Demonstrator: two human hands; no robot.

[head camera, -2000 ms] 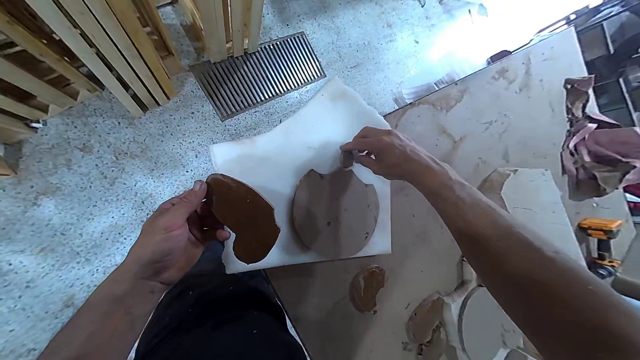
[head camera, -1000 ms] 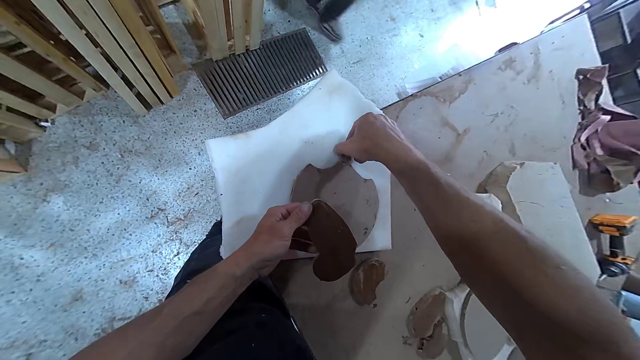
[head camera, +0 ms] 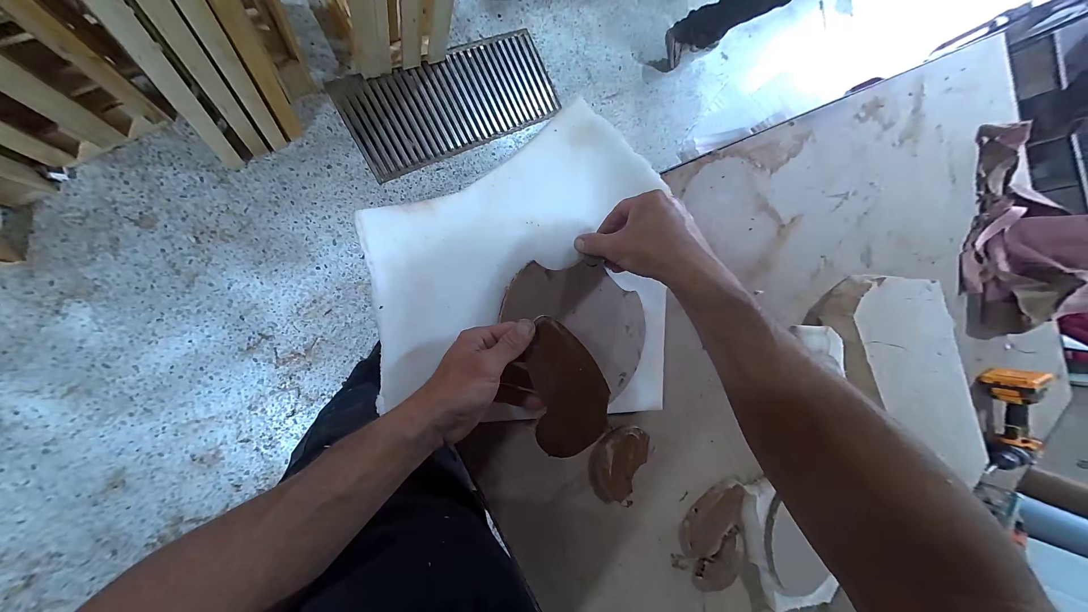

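My left hand point(head camera: 484, 374) grips a curved, dark brown clay piece point(head camera: 569, 391) by its upper left edge, with the thumb on top. It overlaps the lower part of a flat, grey-brown clay slab point(head camera: 616, 327), roughly round with a notched upper edge. That slab lies on a white foam sheet point(head camera: 459, 246). At the slab's top tab my right hand point(head camera: 637, 234) pinches with thumb and forefinger; whether a small piece is between them is hard to tell. Below the foam, a small curved clay piece point(head camera: 619, 463) rests on the stained table point(head camera: 722, 382).
White plaster molds point(head camera: 909, 357) and clay scraps point(head camera: 714, 527) lie on the right side of the table. Beyond them are a yellow-and-black cordless drill point(head camera: 1014, 416) and a pink cloth point(head camera: 1033, 255). A metal floor grate point(head camera: 446, 102) and wooden slats point(head camera: 195, 68) stand past the foam.
My left hand has moved right with the brown clay piece, from beside the slab to over its lower part. My right hand stays near the slab's top edge. A dark shape has appeared at the top.
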